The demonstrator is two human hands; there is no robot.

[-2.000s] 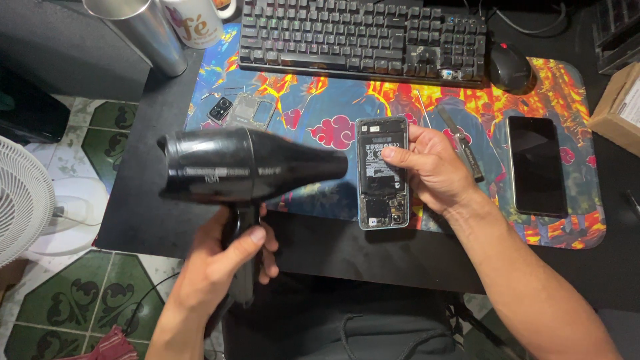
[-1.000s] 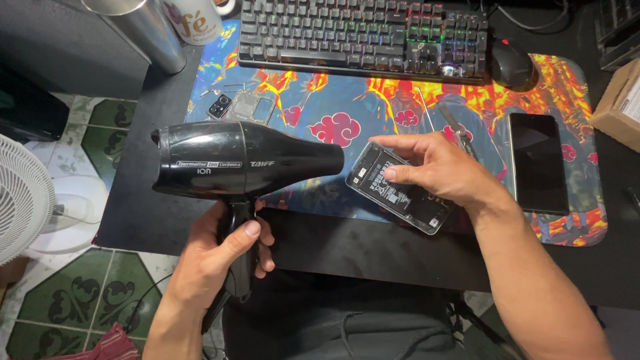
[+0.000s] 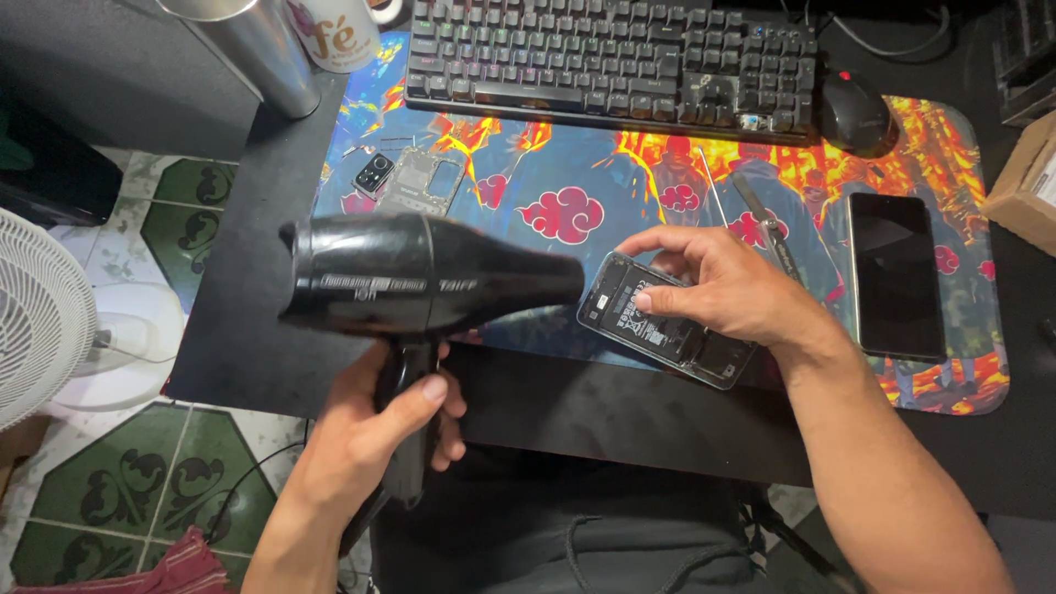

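Observation:
My left hand point(image 3: 388, 429) grips the handle of a black hair dryer point(image 3: 429, 272), its nozzle pointing right, close to an opened smartphone. That smartphone point(image 3: 660, 330), its battery and inner parts exposed, is held tilted by my right hand point(image 3: 709, 289), the thumb over the battery and the fingers at the upper edge. Right of it lie a thin metal tool point(image 3: 712, 186) and a dark flat tool point(image 3: 763, 219). Beyond the dryer are a phone's inner cover plate point(image 3: 421, 181) and a camera lens cover point(image 3: 374, 173).
A patterned desk mat point(image 3: 528, 173) carries a keyboard point(image 3: 577, 66), a mouse point(image 3: 854, 111) and a second smartphone point(image 3: 897, 276). At the back left stand a metal tumbler point(image 3: 256, 58) and a mug point(image 3: 338, 33). A cardboard box point(image 3: 1027, 186) sits far right; a white fan point(image 3: 37, 322) is left.
The opened phone, upright two seconds ago, now lies slanted, with my right hand across its upper edge. The hair dryer has stayed in my left hand, its nozzle still toward the phone.

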